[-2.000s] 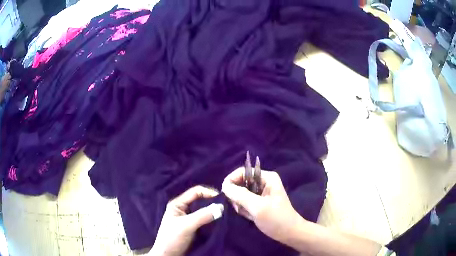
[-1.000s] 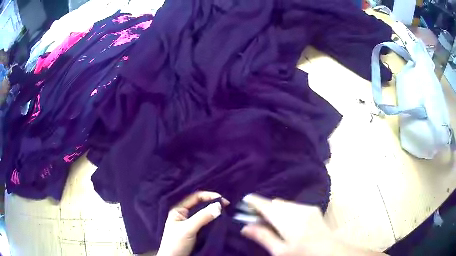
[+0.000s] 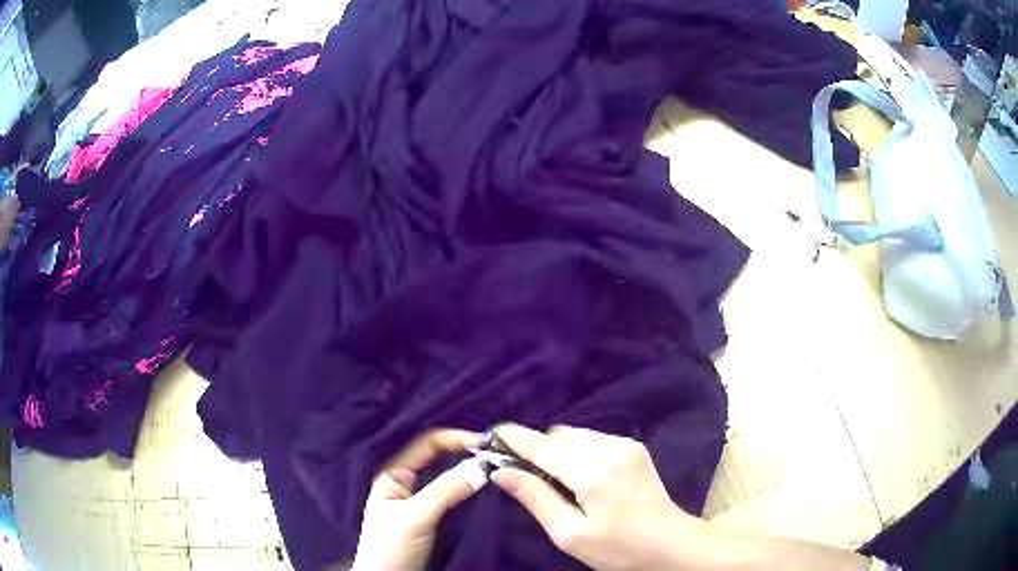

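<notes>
A large dark purple garment (image 3: 502, 312) lies gathered over the middle of the table. My left hand (image 3: 419, 502) pinches a narrow fold of it near the bottom edge of the picture. My right hand (image 3: 592, 485) holds small thread snips (image 3: 516, 461), whose blades point left and meet the fold at my left fingertips. The snips' body is mostly hidden inside my right hand. I cannot make out a thread between the fingertips.
A printed garment (image 3: 123, 257) with pink patches lies at the left, with a pale cloth pile (image 3: 179, 39) behind it. A pale handbag (image 3: 932, 234) stands at the right, with small thread scraps (image 3: 813, 234) beside it. Another person's hand (image 3: 9, 212) shows at the left edge.
My right hand has turned and moved left, bringing the snips from pointing upward to the pinched fold. My left hand keeps its pinch in nearly the same place.
</notes>
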